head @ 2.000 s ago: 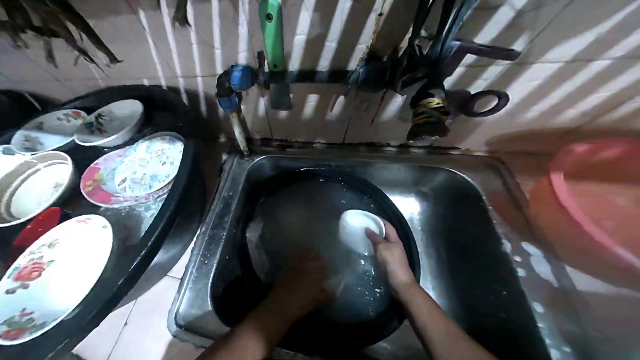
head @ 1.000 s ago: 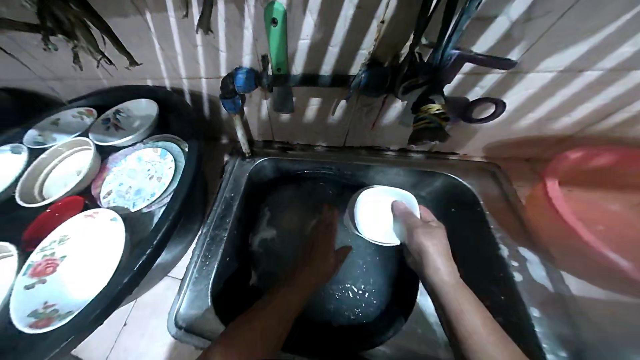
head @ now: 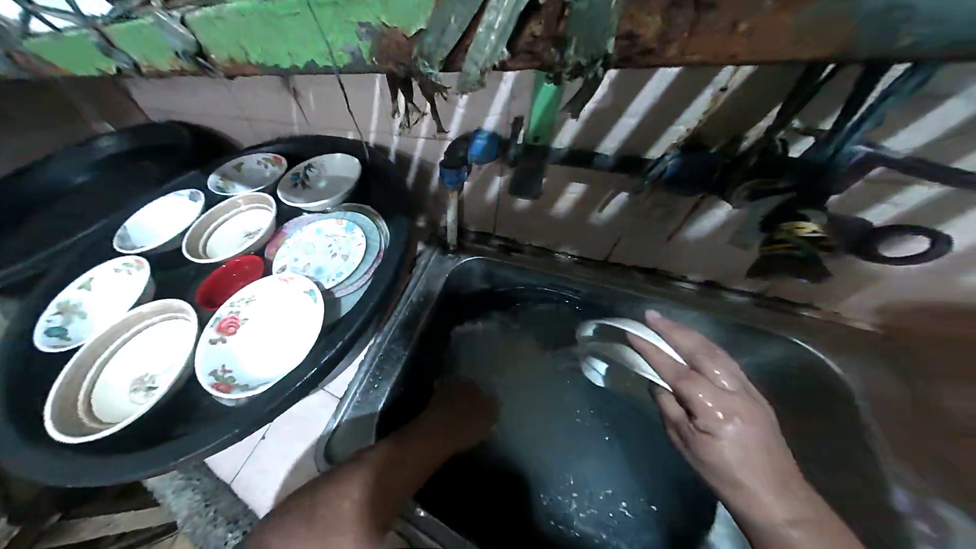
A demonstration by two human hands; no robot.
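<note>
My right hand grips small white bowls, apparently two together, tilted on edge above the cloudy water at the right of a dark round basin. The basin sits inside a stainless steel sink. To the left, my left hand dips into the water; its fingers are hidden, so whether it holds anything does not show.
Left of the sink, a large black tub holds several floral bowls, plates and a red bowl. Behind are a pipe with blue fittings, a green-handled tool and a tape roll on the tiled wall.
The white bowls in my right hand have turned from facing upward to standing on edge. My left hand has gone lower into the water. The view has swung left and up.
</note>
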